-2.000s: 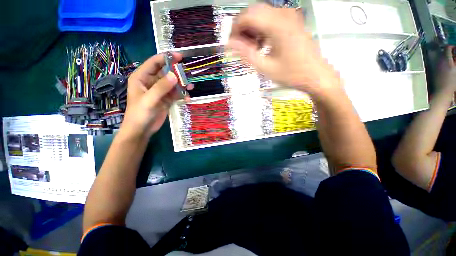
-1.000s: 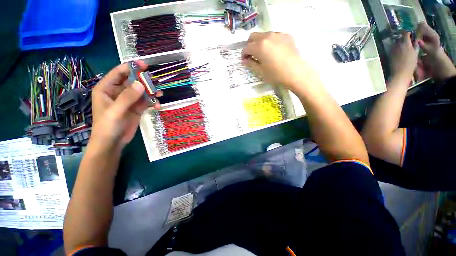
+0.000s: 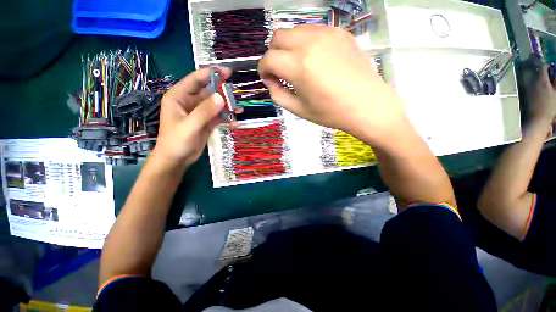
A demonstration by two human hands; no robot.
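My left hand is shut on a grey connector housing with a red band. Coloured wires, yellow and green among them, stick out of it to the right. My right hand is just right of these wires, over the middle of the tray, with its fingers curled; whether it pinches a wire is hidden. Red wires lie in the near left compartment and yellow wires to their right. Maroon-black wires lie in the far left compartment.
The divided white tray holds dark connectors at right and part-wired connectors at the far middle. Left are a pile of wired connectors, an instruction sheet and a blue bin. Another person's arm is at right.
Against one second ago, the view has shifted. My right hand has moved from the loose wires in the middle compartment left, close to the housing. My left hand still holds the housing.
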